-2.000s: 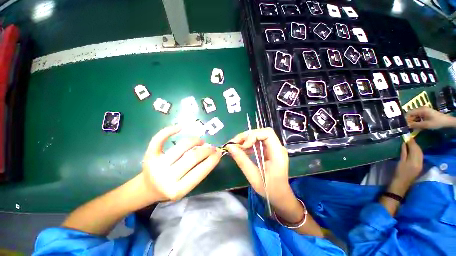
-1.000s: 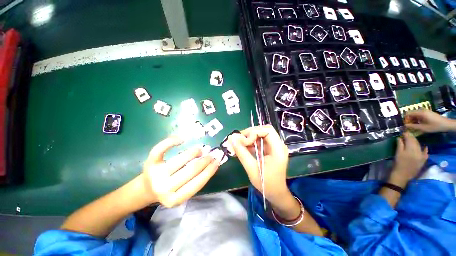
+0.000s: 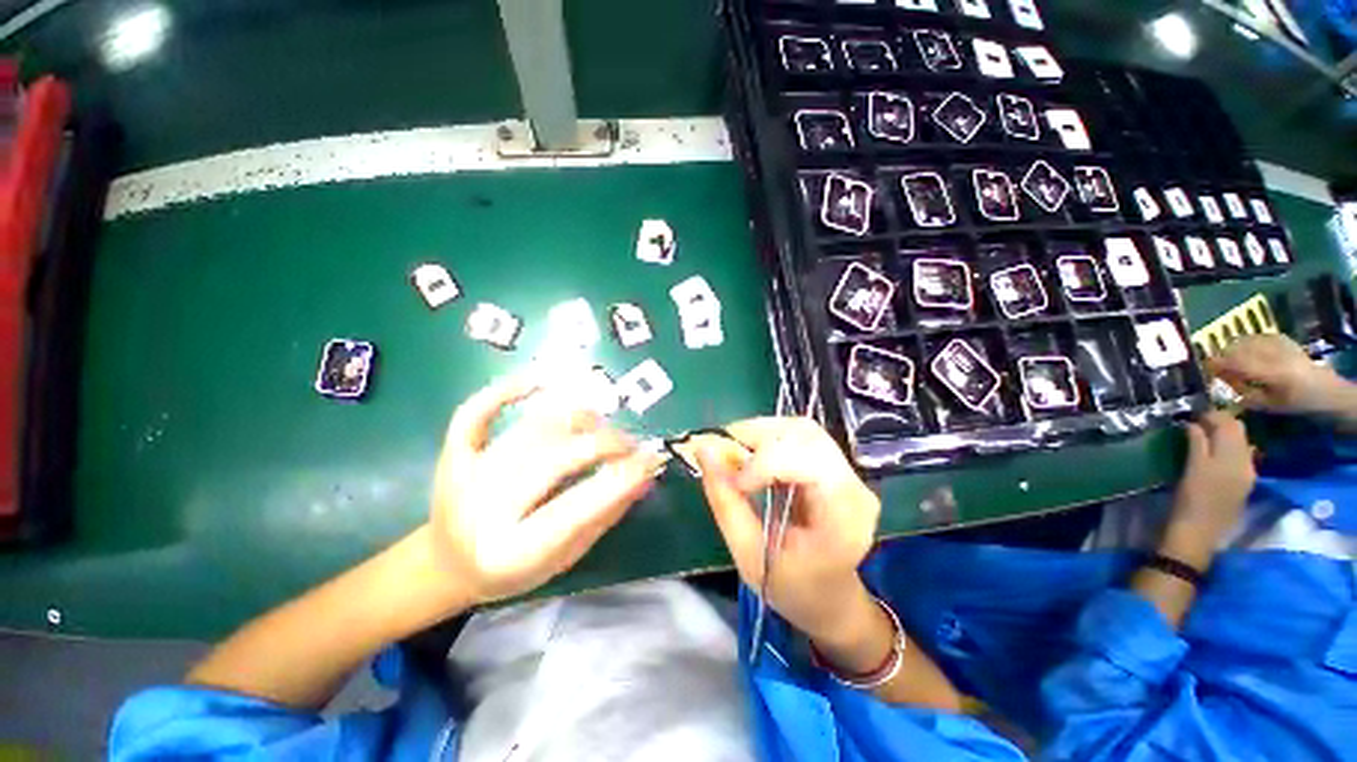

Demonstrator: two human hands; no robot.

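My left hand (image 3: 528, 484) and my right hand (image 3: 796, 499) meet low in the middle, each pinching a small piece with a black edge and white parts (image 3: 680, 451). The fingers hide most of it, and I cannot tell whether it is one piece or two. My right hand also holds silver tweezers (image 3: 772, 529) against the palm, tips up. Several white die-cut pieces (image 3: 494, 325) with small dark windows lie loose on the green bench beyond my hands. One black housing with a bright rim (image 3: 345, 368) lies on the bench at the left.
A large black blister tray (image 3: 982, 433) at the right holds bright-rimmed housings and white parts. A neighbouring person's hands (image 3: 1258, 380) are at a yellow strip (image 3: 1238, 325) at far right. A metal post (image 3: 539, 75) stands on the pale rail. Red bins (image 3: 30, 164) are at far left.
The black-edged piece has turned between my fingertips; its white parts show less than a second ago. The tweezers' angle has shifted slightly. The neighbour's yellow strip shows more again.
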